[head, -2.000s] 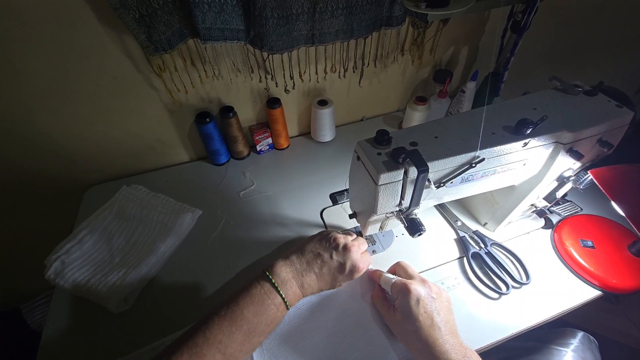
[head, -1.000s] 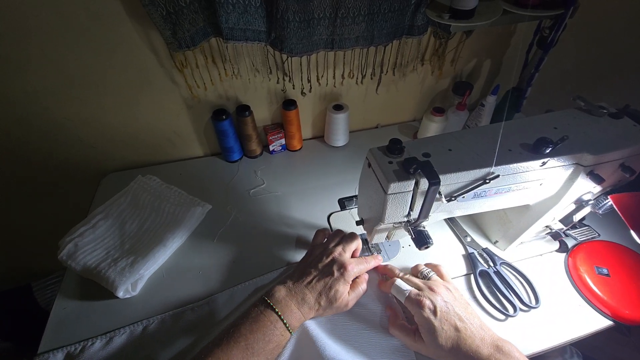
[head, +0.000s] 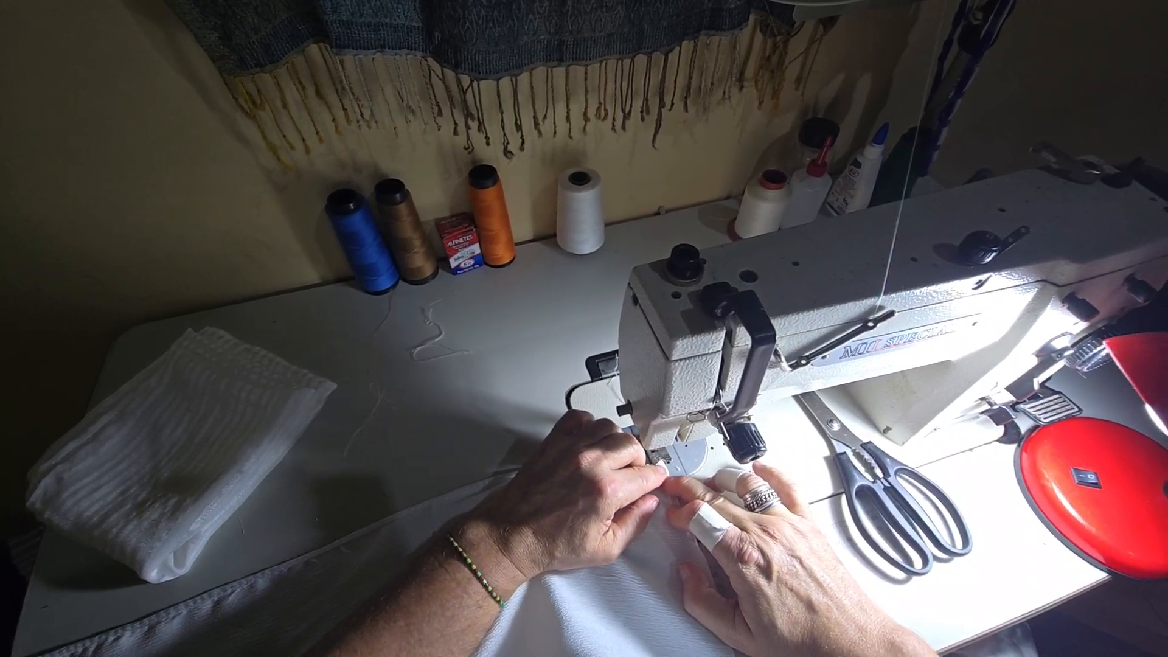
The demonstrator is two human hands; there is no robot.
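Observation:
A white sewing machine point(head: 693, 338) stands on the table, lit by a lamp. White fabric point(head: 584, 611) lies in front of its needle area and runs left along the table's front. My left hand point(head: 593, 493), with a beaded bracelet at the wrist, pinches the fabric's edge between thumb and forefinger beside the metal needle plate point(head: 689, 456). My right hand point(head: 757, 547), with a ring and white tape around fingers, rests spread on the fabric, its fingertips close to the left ones. The presser foot is partly hidden by my left hand.
Black-handled scissors point(head: 899, 511) lie right of my right hand, near a red lamp base point(head: 1095, 497). Folded white cloth point(head: 173, 447) is at left. Blue point(head: 360, 242), brown point(head: 406, 233), orange point(head: 493, 219) and white point(head: 580, 212) thread cones stand along the wall. A fringed scarf point(head: 493, 36) hangs above.
My left hand's forefinger and thumb have come together on the fabric edge. My right hand stays on the fabric beside it. The fabric's long edge has come into view at the left since the earliest frame.

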